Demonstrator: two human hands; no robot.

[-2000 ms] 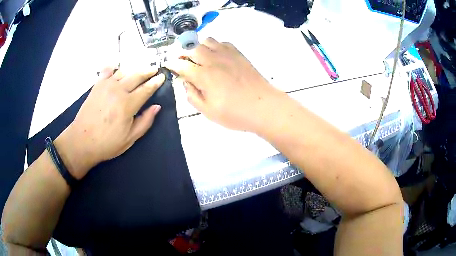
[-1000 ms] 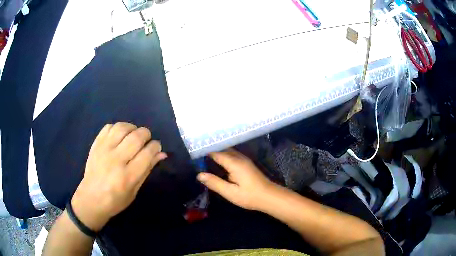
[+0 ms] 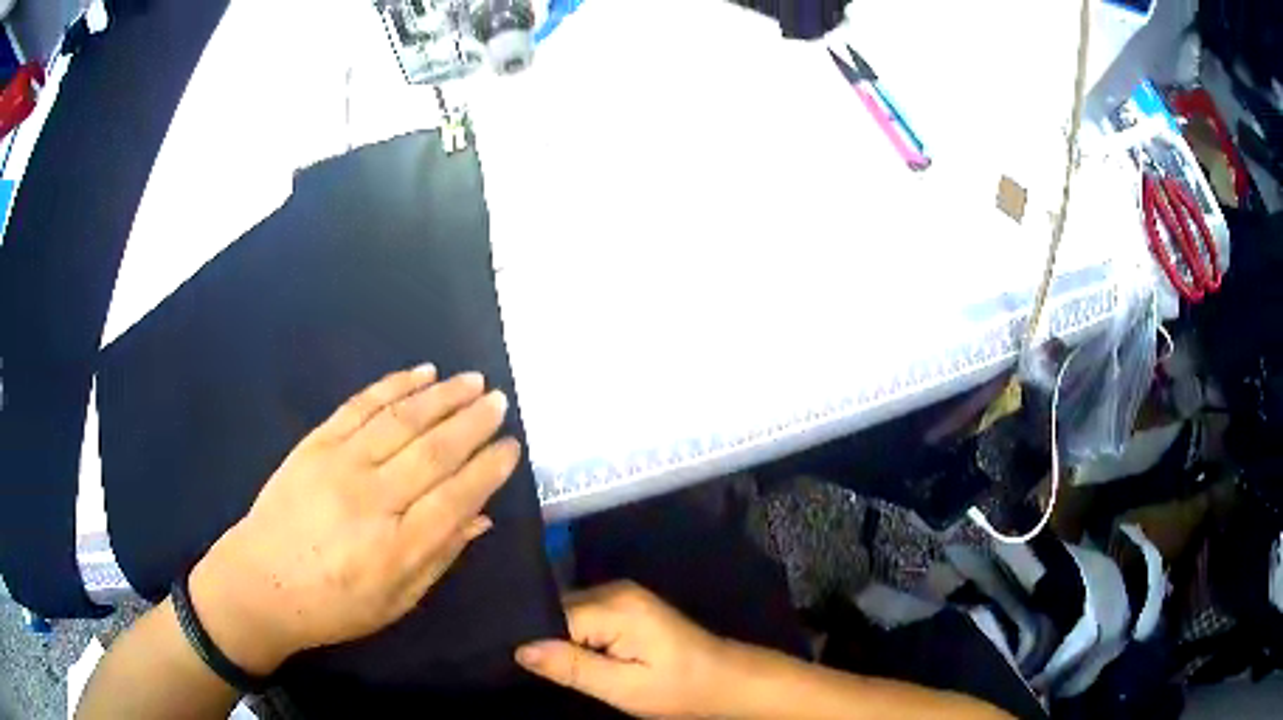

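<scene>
The black fabric panel [image 3: 324,281] lies flat on the white table, its top edge at the presser foot [image 3: 453,131], and hangs over the table's front edge. My left hand [image 3: 387,506] lies palm down on the panel, fingers together and extended, not gripping. My right hand [image 3: 619,654], at the bottom centre below the table edge, pinches the panel's right edge between thumb and fingers. The sewing machine [image 3: 439,40] is cut off by the top of the picture.
A long black fabric piece [image 3: 71,281] lies at the far left. Thin pink and blue snips [image 3: 884,113] lie on the table [image 3: 732,253]. Red-handled scissors [image 3: 1182,236] and a clear plastic bag [image 3: 1112,387] hang at the right. Grey-white curved pieces [image 3: 1105,605] are heaped below right.
Both hands left the presser foot and came down toward the front. Since one second ago, my left hand has flattened on the panel and my right hand has taken its edge. The view also shifted.
</scene>
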